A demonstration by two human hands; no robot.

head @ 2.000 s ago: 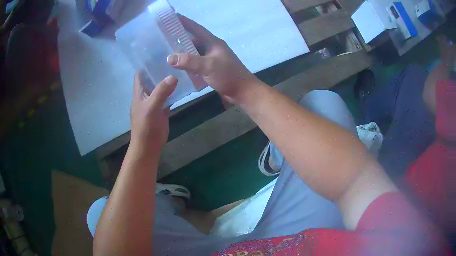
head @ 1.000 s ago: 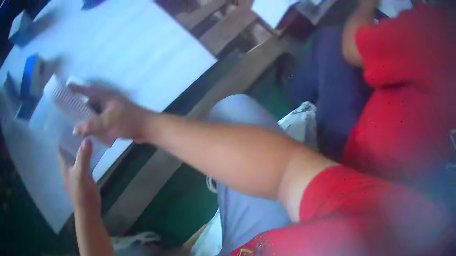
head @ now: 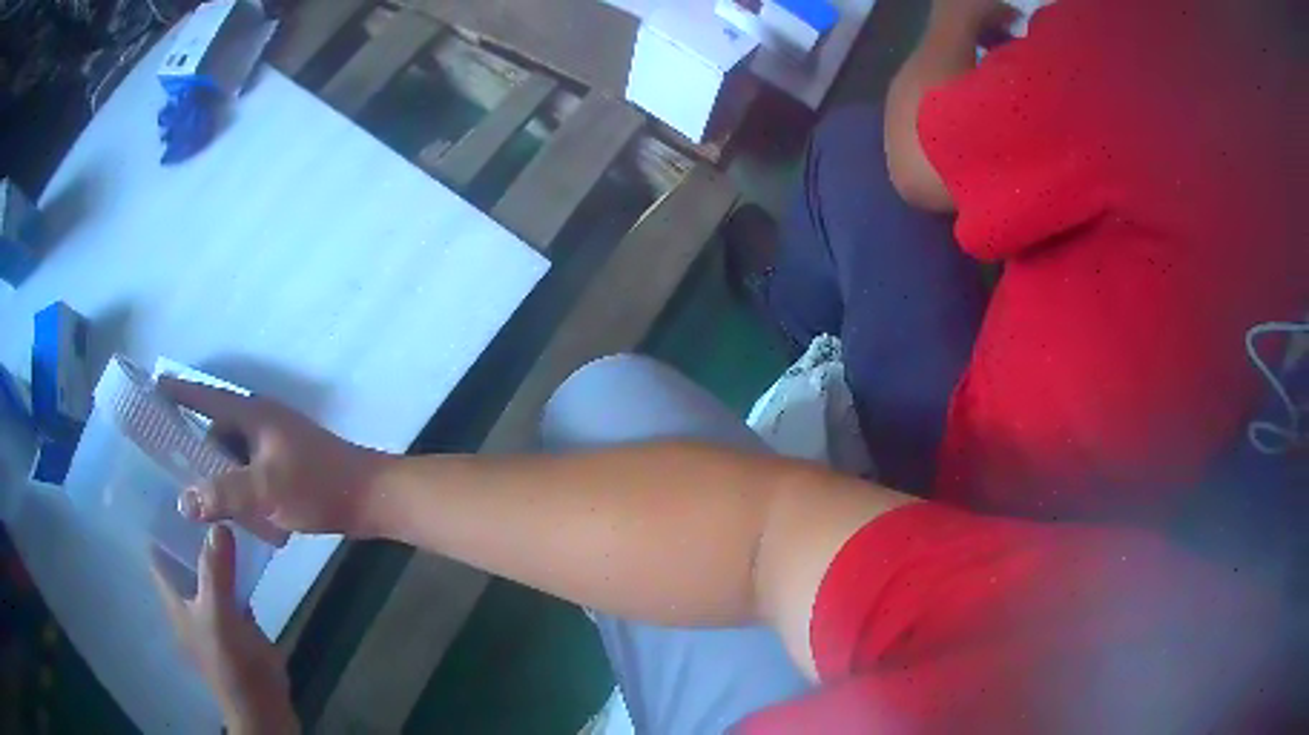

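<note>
A white, partly translucent appliance housing (head: 132, 481) is held over the left part of the white board (head: 309, 266). A row of fine ribs runs along its upper right side. My right hand (head: 266, 467) grips that ribbed side, with the thumb on the flat face. My left hand (head: 223, 632) holds the lower end, with its thumb at the near edge. A white edge shows behind my right hand's fingers; I cannot tell what it belongs to. The fingers under the housing are hidden.
Blue-and-white cartons (head: 59, 373) stand beyond the housing. An open box (head: 216, 46) and a crumpled dark-blue item (head: 187, 118) lie at the far edge. Pallet slats (head: 574, 165) show on the right. A neighbouring person in red (head: 1062, 187) sits right, near a white box (head: 686, 75).
The view has swung right, so the hands and housing appear further left and lower. More of the neighbouring person and the board's far edge shows. Both hands keep their hold on the housing.
</note>
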